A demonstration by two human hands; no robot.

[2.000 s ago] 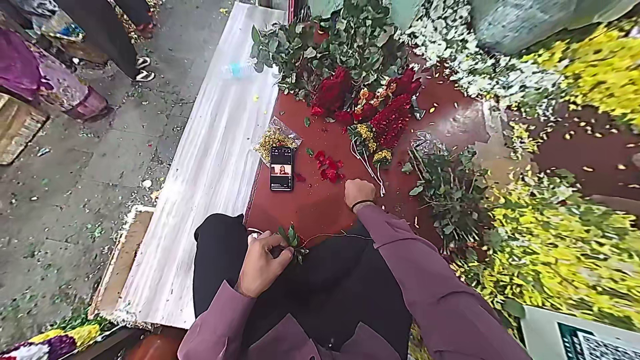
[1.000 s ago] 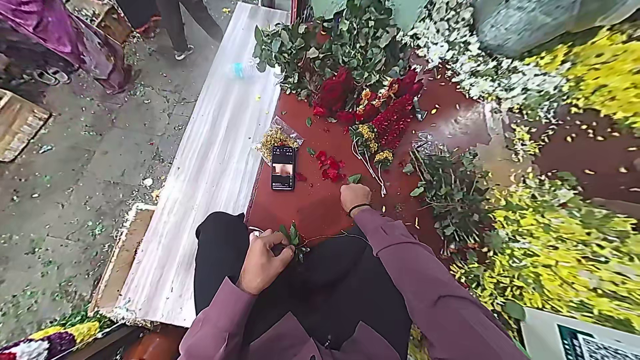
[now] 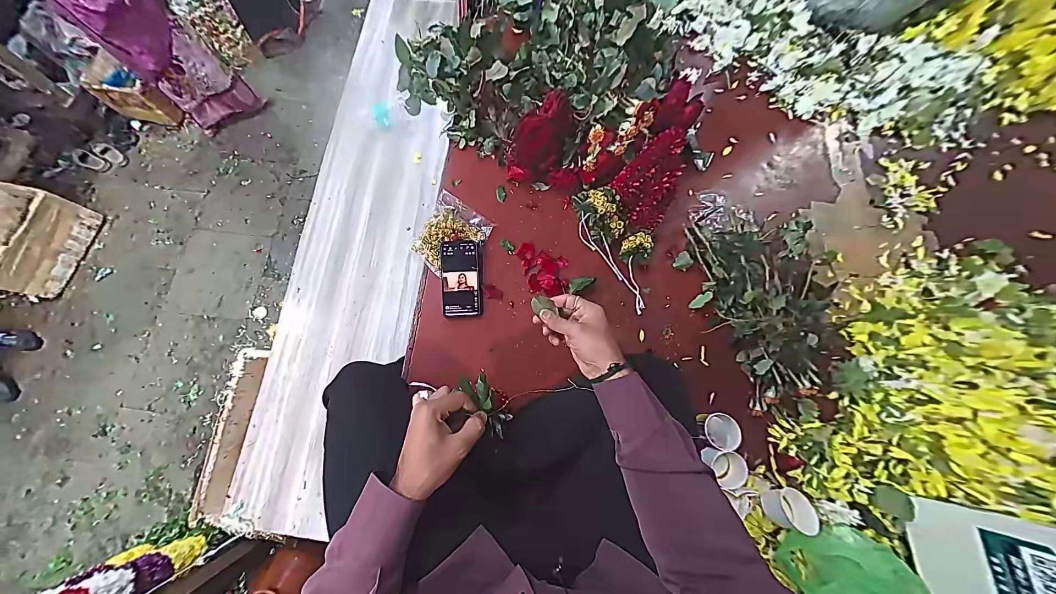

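My left hand (image 3: 445,433) pinches a small bunch of green leaves (image 3: 485,398) above my lap. A thin string (image 3: 544,390) runs from the bunch toward my right wrist. Between the fingers of my right hand (image 3: 577,326) is a green leaf (image 3: 543,306), held just below loose red petals (image 3: 543,268) on the red surface. To the left of the petals lies a phone (image 3: 461,279) with a lit screen, partly over a plastic bag of small yellow flowers (image 3: 445,233). Bundles of red flowers (image 3: 652,177) with white strings (image 3: 615,268) lie beyond my right hand.
Leafy stems (image 3: 569,49) are heaped at the far side, with cut stems (image 3: 763,305) at right. Yellow flowers (image 3: 949,379) and white flowers (image 3: 833,70) spread beyond them. Paper cups (image 3: 789,510) stand near my right sleeve. A long white board (image 3: 346,214) borders the left side.
My right hand has moved left and away from me, near the red petals, and now holds a leaf. My left hand stays at the leaf bunch. A person at the upper left has moved.
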